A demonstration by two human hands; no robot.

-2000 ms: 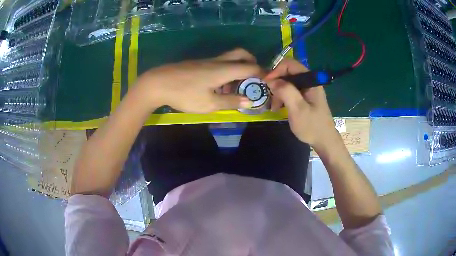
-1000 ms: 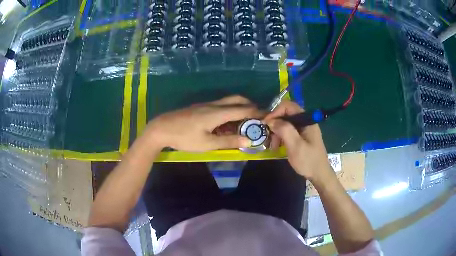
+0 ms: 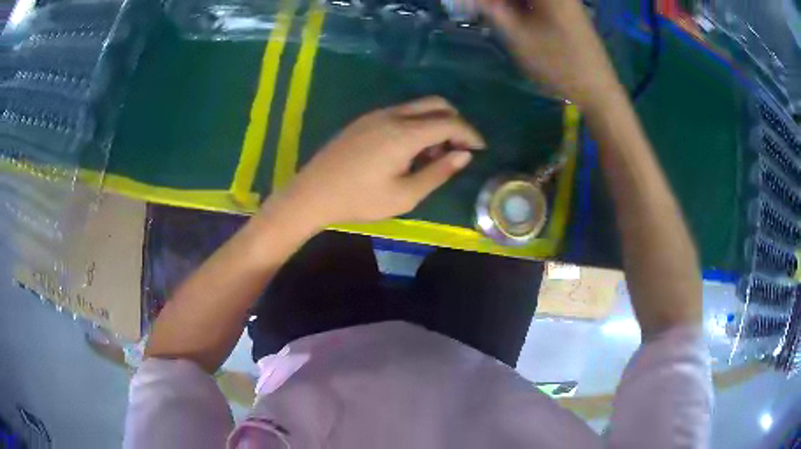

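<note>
The round metal test base [image 3: 512, 211] lies on the green mat near its yellow front edge, its pale centre bare. The silver cable connector [image 3: 550, 172] runs from it to the upper right. My left hand [image 3: 382, 167] is left of the base, fingers curled, with a gap between thumb and fingertips and nothing seen in it. My right hand [image 3: 540, 39] is blurred at the top edge, beyond the base; a small pale shape is near its fingertips, and whether it is held is unclear. The probe is not visible.
A blurred clear plastic tray [image 3: 378, 24] lies along the top. Trays with rows of parts stand at the left [image 3: 53, 88] and right [image 3: 773, 193]. Dark cable [image 3: 652, 66] curves at upper right. Cardboard boxes [image 3: 105, 263] are below the mat edge.
My right hand has left the base and moved up and away. The round component is off the base. My left hand has drawn back to the left. The view has shifted.
</note>
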